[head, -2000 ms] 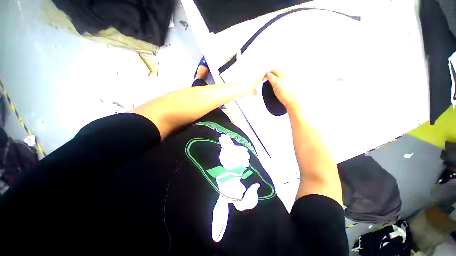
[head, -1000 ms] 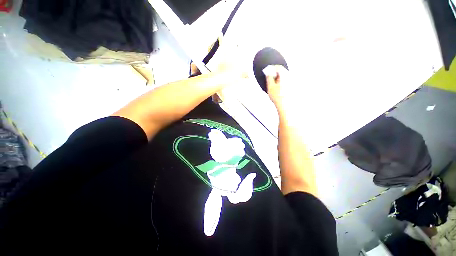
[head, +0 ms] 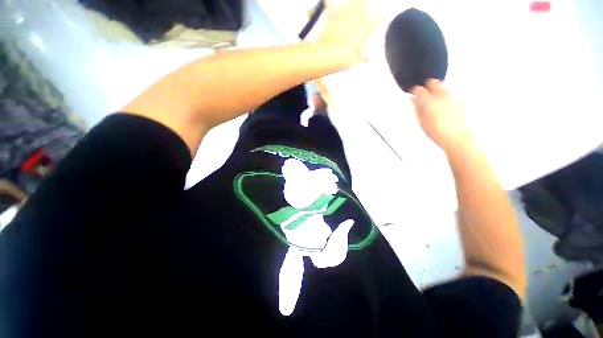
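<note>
The white marking template (head: 516, 99) lies on the white table and blends into it. Black cloth (head: 416, 49) shows through its oval hole. My right hand (head: 442, 113) is at the near edge of the hole, fingertips on the rim; I cannot tell whether a marking tool is in its fingers. My left hand (head: 347, 30) lies on the template left of the hole, overexposed, so its fingers are hard to make out. A short black panel edge (head: 311, 20) shows beyond the left hand.
A small red item (head: 540, 6) lies at the far right. A black garment bundle (head: 178, 16) on tan card (head: 198, 35) is at the upper left. A dark grey bundle (head: 572, 204) is beyond the table's right edge. More dark bundles (head: 36, 135) are at the left.
The view has moved closer to the hole. My right hand has moved from inside the oval to its near rim. The small red item shows more clearly.
</note>
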